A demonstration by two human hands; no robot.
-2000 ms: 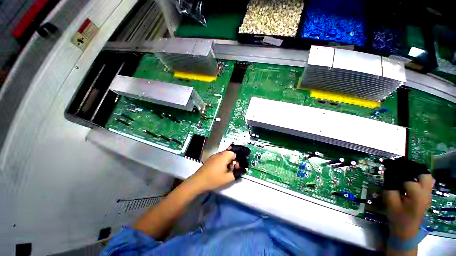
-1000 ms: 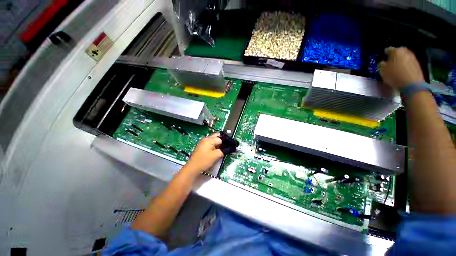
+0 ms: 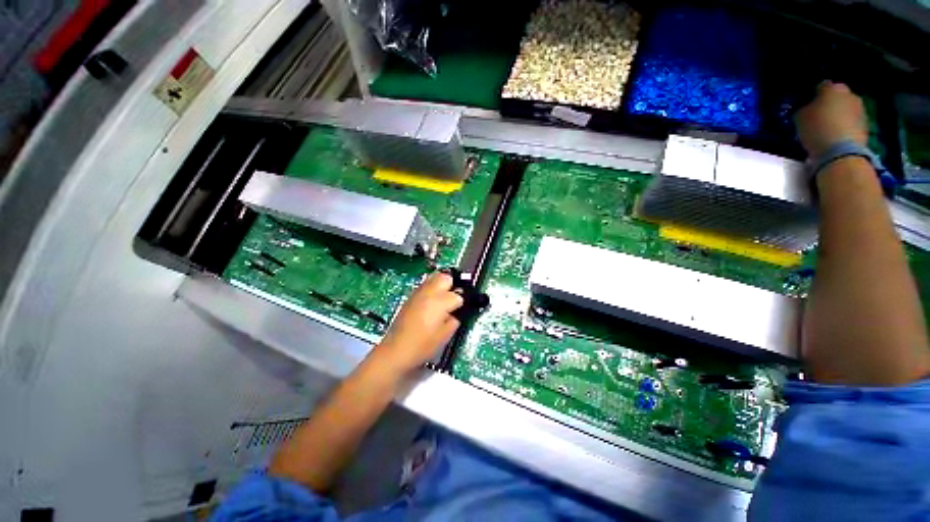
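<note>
My left hand (image 3: pixel 433 314), with black finger cots, is at the left edge of the near green circuit board (image 3: pixel 581 219), by the gap between two boards. Its fingers are bent and the fingertips are hard to see, so I cannot tell if it holds anything. My right hand (image 3: pixel 832 120) is at the dark bin right of the bright blue components (image 3: pixel 695 87). Its fingertips are hidden in the dark bin. The board carries a long heat sink (image 3: pixel 668 296) and a finned heat sink (image 3: pixel 729 194) with a yellow strip (image 3: pixel 729 246) at its foot.
A second circuit board (image 3: pixel 306 267) with its own heat sinks lies to the left. The conveyor rail (image 3: pixel 510 433) runs in front. Behind are a bin of cream components (image 3: pixel 574 56) and crinkled clear plastic (image 3: pixel 396 31). My right forearm covers the board's right end.
Since two seconds ago, my right hand has moved from the board's right front up to the bins. My left hand has shifted slightly left. In the last second both hands have stayed nearly in place.
</note>
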